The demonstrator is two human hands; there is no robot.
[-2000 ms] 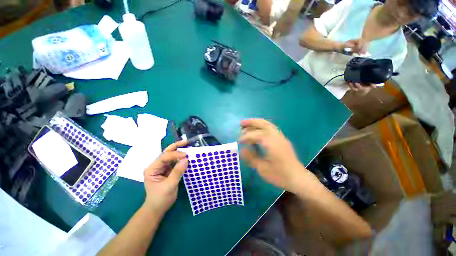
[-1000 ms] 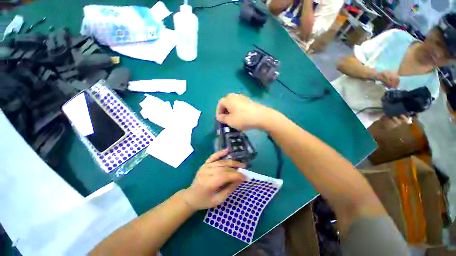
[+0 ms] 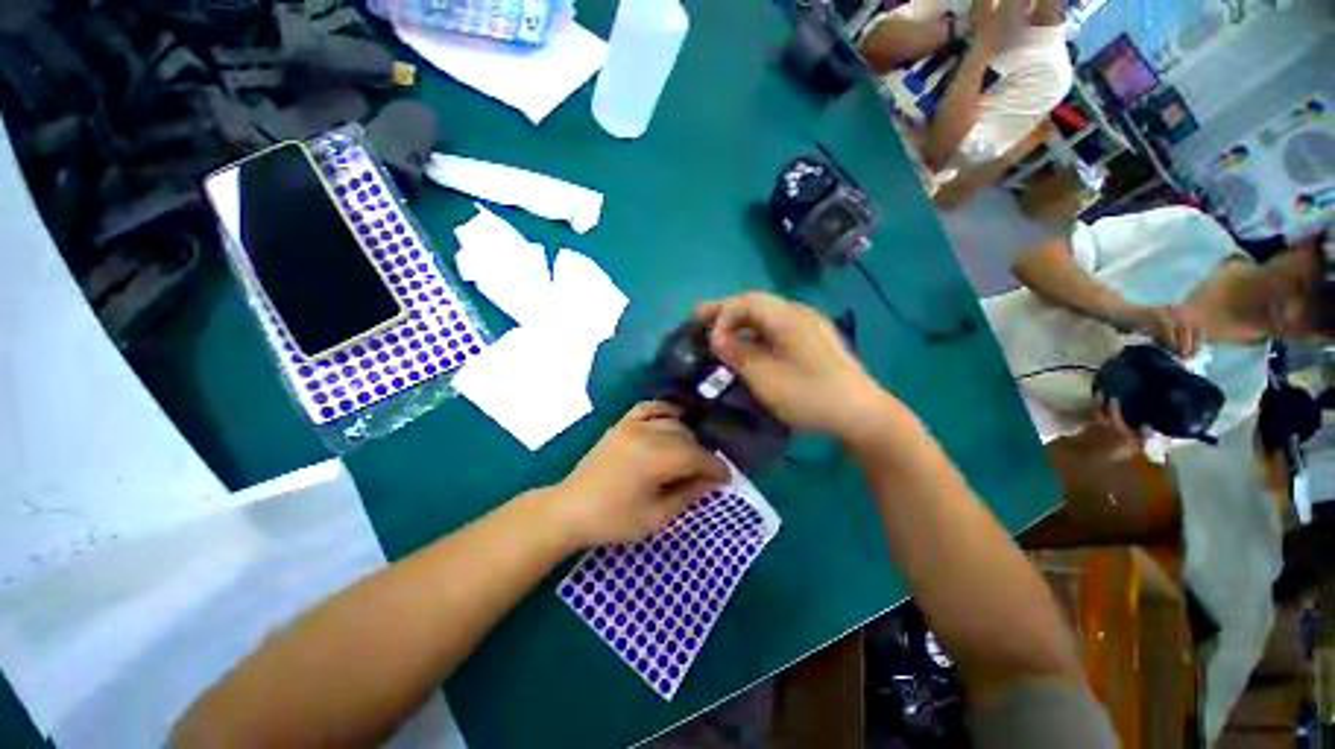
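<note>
A black camera unit (image 3: 720, 392) lies on the green table between my hands, with a small white patch on its upper face; part of it is hidden and blurred. My left hand (image 3: 644, 471) holds the top edge of a white sheet with purple dots (image 3: 666, 588) against the near side of the unit. The sheet hangs toward me, slightly curved. My right hand (image 3: 779, 359) is over the unit's far right side with thumb and fingers pinched together on or just above it. I cannot tell whether a sticker is between the fingertips.
A smartphone (image 3: 311, 249) lies on bagged dot sheets (image 3: 403, 351). White paper scraps (image 3: 549, 329), a squeeze bottle (image 3: 640, 66), black parts (image 3: 88, 88) and long white paper (image 3: 88, 483) surround it. Another camera unit (image 3: 823, 212) stands farther back. A person holds a black unit (image 3: 1157, 395) at right.
The view has shifted. My right hand has moved from the unit's far left end to its right side. The unit has turned and shows a white patch. My left hand still holds the dot sheet.
</note>
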